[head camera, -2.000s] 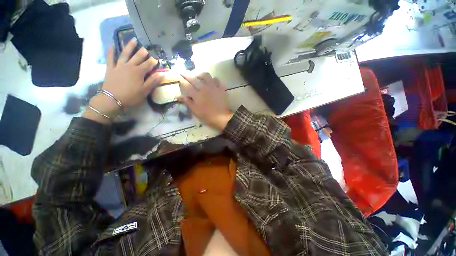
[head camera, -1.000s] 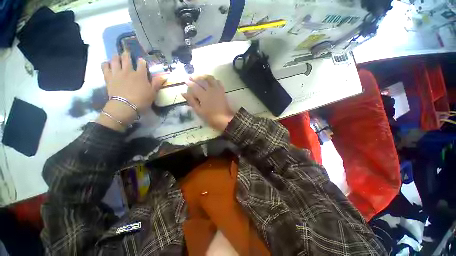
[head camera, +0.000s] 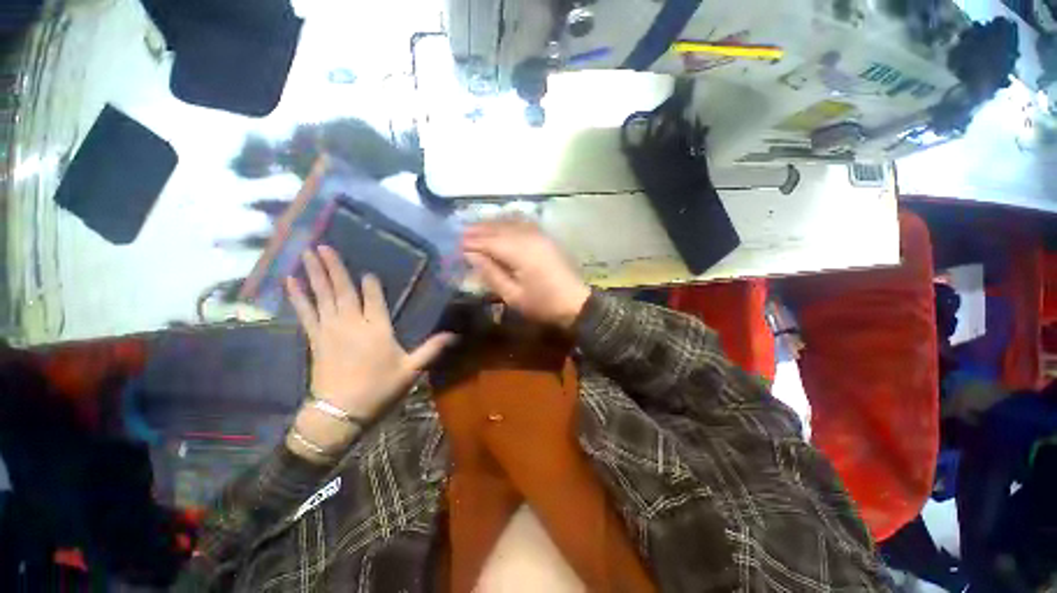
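The clear blue-grey sewing template (head camera: 431, 220) lies tilted at the table's front edge, with an orange-red strip along its left side. A dark fabric piece (head camera: 388, 253) shows inside its rectangular outline. My left hand (head camera: 348, 330) lies on the template's lower left part with its fingers spread over the dark piece. My right hand (head camera: 522, 269) is at the template's right edge with fingers bent together; whether it pinches the edge is hard to tell. The sewing machine head (head camera: 742, 70) stands behind, with its needle area (head camera: 533, 99) away from the template.
Black cut pieces (head camera: 238, 58) are stacked at the back left, and a single dark piece (head camera: 118, 174) lies nearer. A long black pouch (head camera: 686, 191) with black handles lies right of the needle. Red fabric (head camera: 869, 371) hangs beside the seat at right.
The template has come out from under the machine head toward me and turned. Both hands have moved with it to the table's front edge. The camera view has shifted left.
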